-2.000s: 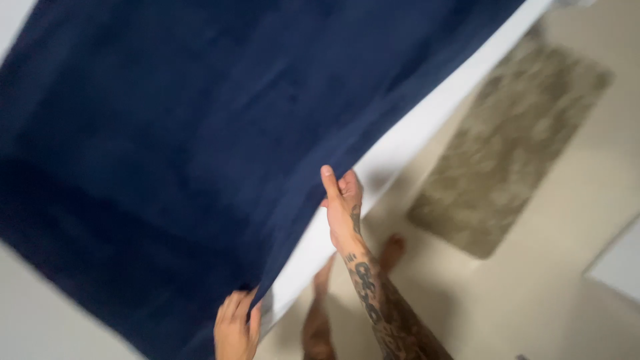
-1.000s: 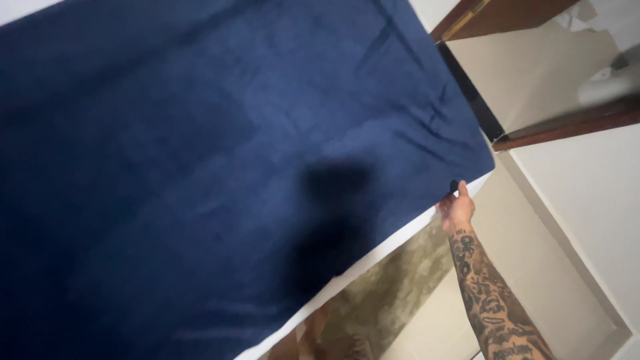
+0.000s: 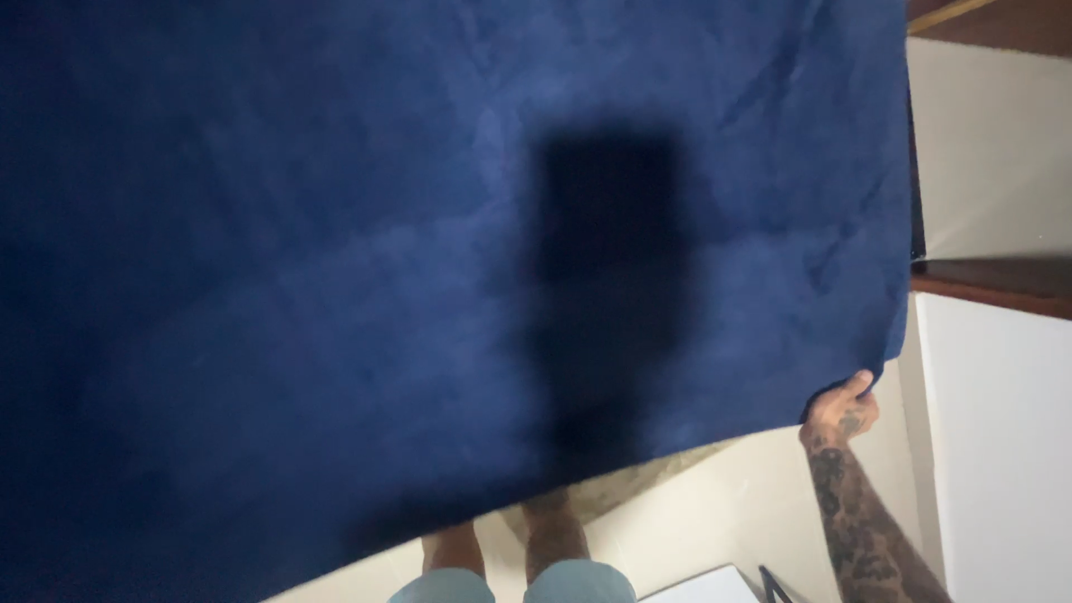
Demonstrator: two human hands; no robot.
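A large dark blue cloth [image 3: 402, 318] fills most of the head view, smooth in the middle with some creases near its right end. A dark shadow falls across it. At the cloth's lower right corner is my right hand [image 3: 842, 410], its thumb on top and the fingers closed around the edge. The tattooed forearm comes up from the bottom right. My left hand is out of view. What lies beneath the cloth is hidden.
My legs [image 3: 557, 536] stand on a pale floor [image 3: 712, 502] at the cloth's lower edge. A mottled mat [image 3: 653, 481] is partly covered. A white panel [image 3: 997, 444] and a brown wooden edge [image 3: 988, 287] are at the right; a white object [image 3: 708, 586] lies at the bottom.
My right hand has moved along the cloth's edge to its corner. My left hand, on the edge two seconds ago, has left the view. The white strip under the edge no longer shows.
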